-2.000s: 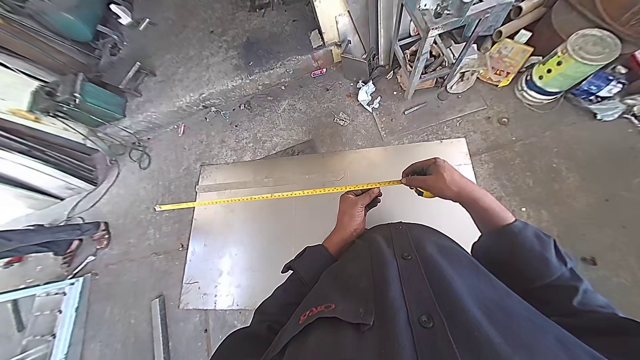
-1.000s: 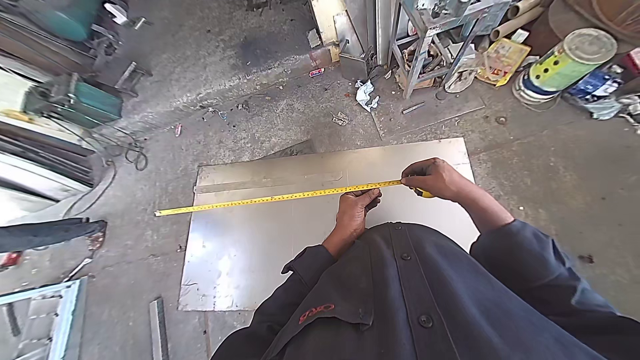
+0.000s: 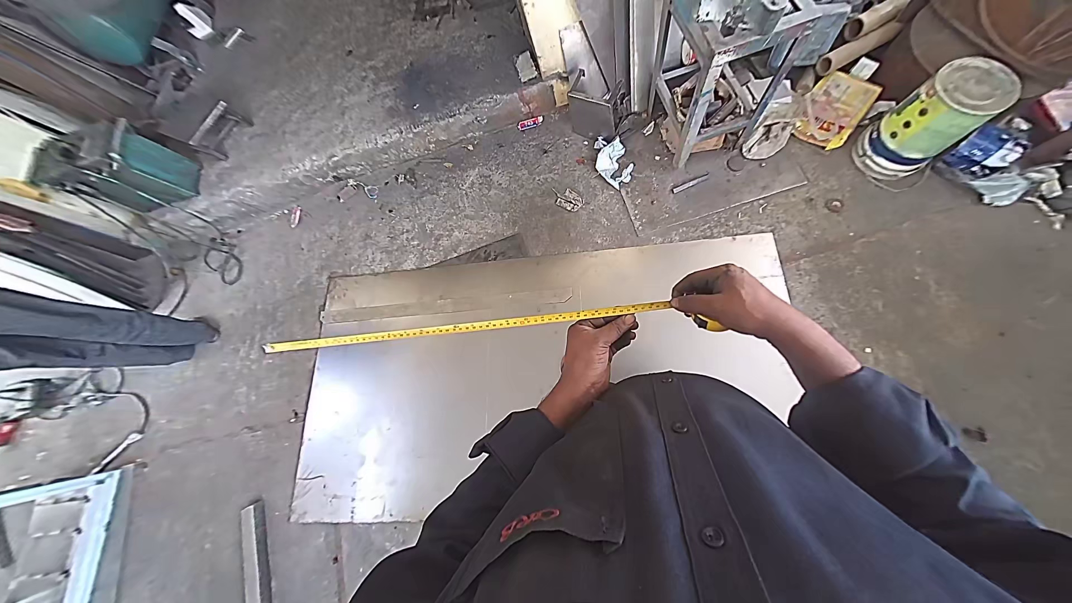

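A yellow tape measure blade (image 3: pixel 469 327) is drawn out across a flat metal sheet (image 3: pixel 402 402), its free end past the sheet's left edge. My left hand (image 3: pixel 595 352) grips the lower edge of the blade between thumb and fingers. My right hand (image 3: pixel 724 299) pinches the blade at its right end and holds the yellow case, which is mostly hidden under the palm. Above the blade, a narrow flat strip (image 3: pixel 452 303) lies along the sheet's upper left part.
A metal stand (image 3: pixel 699 92) and a green and yellow bucket (image 3: pixel 946 109) are at upper right. White crumpled material (image 3: pixel 612 162) lies on the floor. At left are cables (image 3: pixel 222 255), a person's trouser leg (image 3: pixel 100 328), a light-blue frame (image 3: pixel 105 519) and a metal bar (image 3: pixel 255 553).
The other person's leg at the left has moved; the feet seen there two seconds ago no longer show the same way. Both my hands and the tape stay in about the same place.
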